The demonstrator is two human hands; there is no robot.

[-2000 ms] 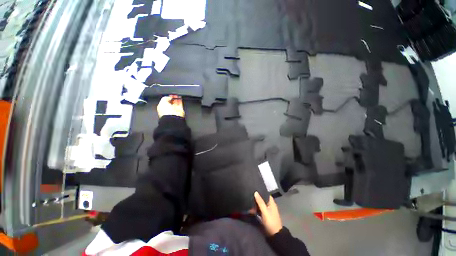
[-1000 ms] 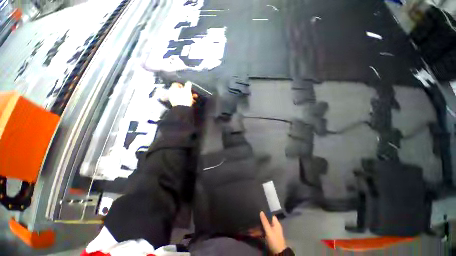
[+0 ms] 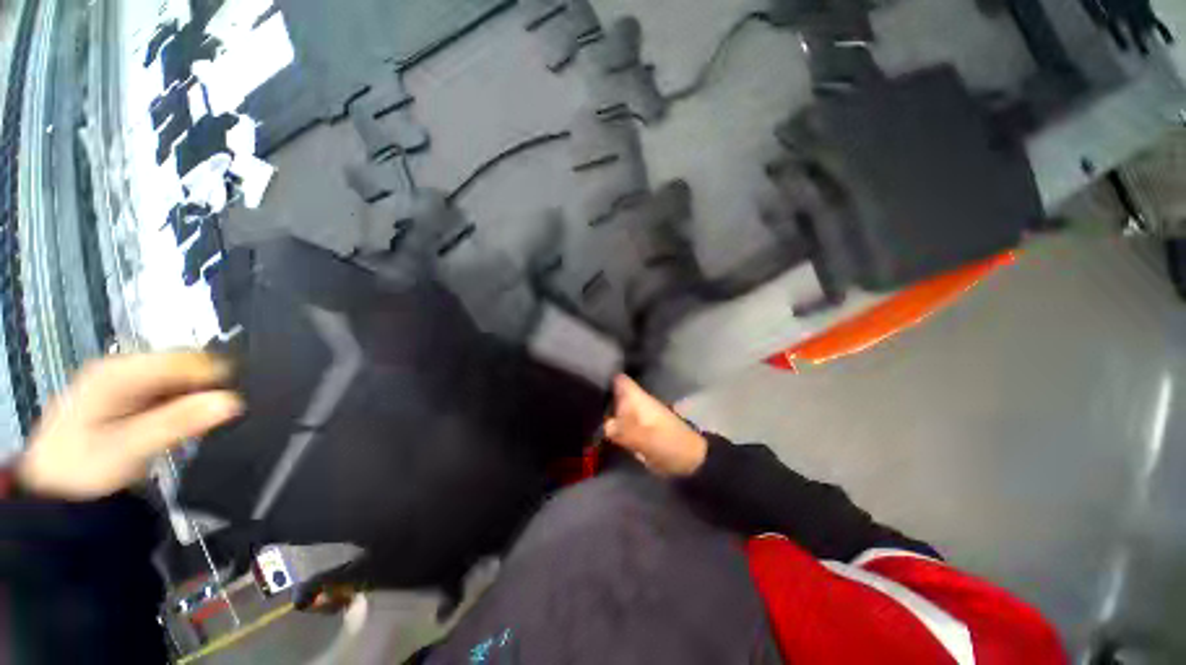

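A large dark cut panel [image 3: 390,429] is tilted and blurred in front of my body, lying over a held stack. My right hand [image 3: 654,429] grips the stack's right edge, beside a pale rectangle [image 3: 576,346]. My left hand [image 3: 137,422] is blurred at the panel's left edge. Its thumb and fingers are apart, with nothing visible between them. Black skeleton waste [image 3: 618,117] lies on the grey bed [image 3: 709,65] beyond the stack.
White scraps [image 3: 241,59] run along the bed's left side by the metal rail [image 3: 59,234]. A folded black pile [image 3: 917,169] lies at the near right edge, above an orange strip [image 3: 897,312]. Grey floor [image 3: 988,416] shows at the right.
My left hand has come back from the far left of the bed to the near left. A dark panel now lies over the held stack. The view has turned and shifted; my right hand still holds the stack.
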